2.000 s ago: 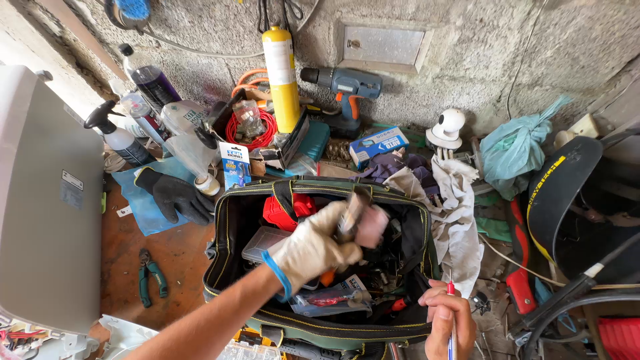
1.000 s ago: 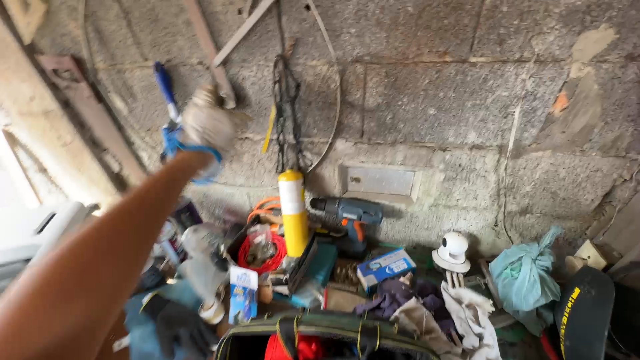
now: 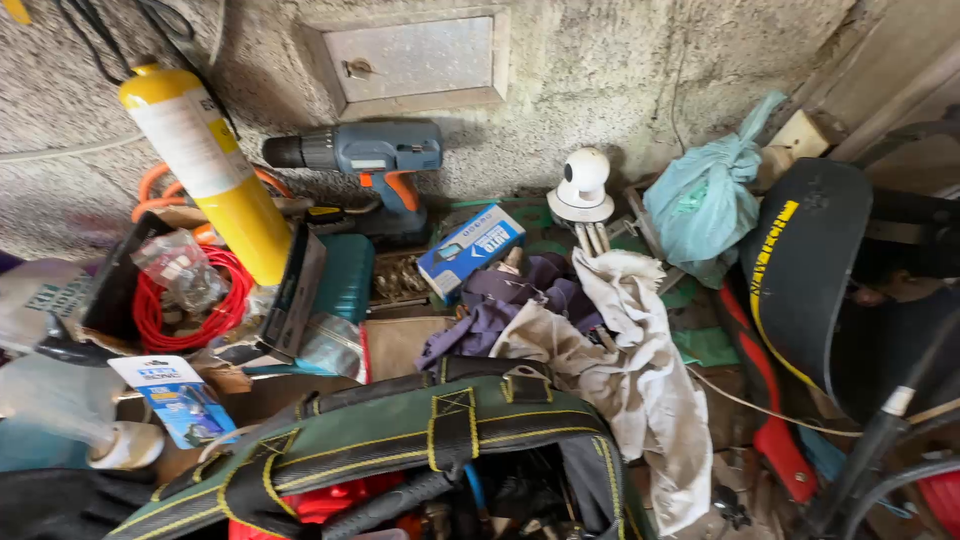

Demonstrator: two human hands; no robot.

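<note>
Neither my left hand nor my right hand shows in the head view at this moment. A green and black fabric tool bag (image 3: 517, 409) with yellow stitching stands open at the bottom, with a red item (image 3: 330, 499) and several dark-handled things inside. Behind it a cordless drill (image 3: 390, 154) stands against the block wall, its chuck facing left. A yellow gas cylinder (image 3: 244, 225) leans in a box (image 3: 112, 292) that holds a coil of red cable (image 3: 150, 319). Right of the drill lies a blue and white carton (image 3: 472, 251), near purple cloth (image 3: 480, 326) and a pale rag (image 3: 637, 360).
A white dome-headed camera (image 3: 585, 184) stands near the wall. Farther right are a tied teal plastic bag (image 3: 705, 202), a dark welding helmet (image 3: 806, 277) and a red-handled tool (image 3: 784, 457). A blister pack (image 3: 176, 401), a clear bottle (image 3: 60, 397) and a black glove (image 3: 75, 502) lie at left.
The gloved left hand was over the bag, then raised toward tools on the wall; it is now out of view. The bare right hand, earlier holding a red and white pen-like item, is also out of view.
</note>
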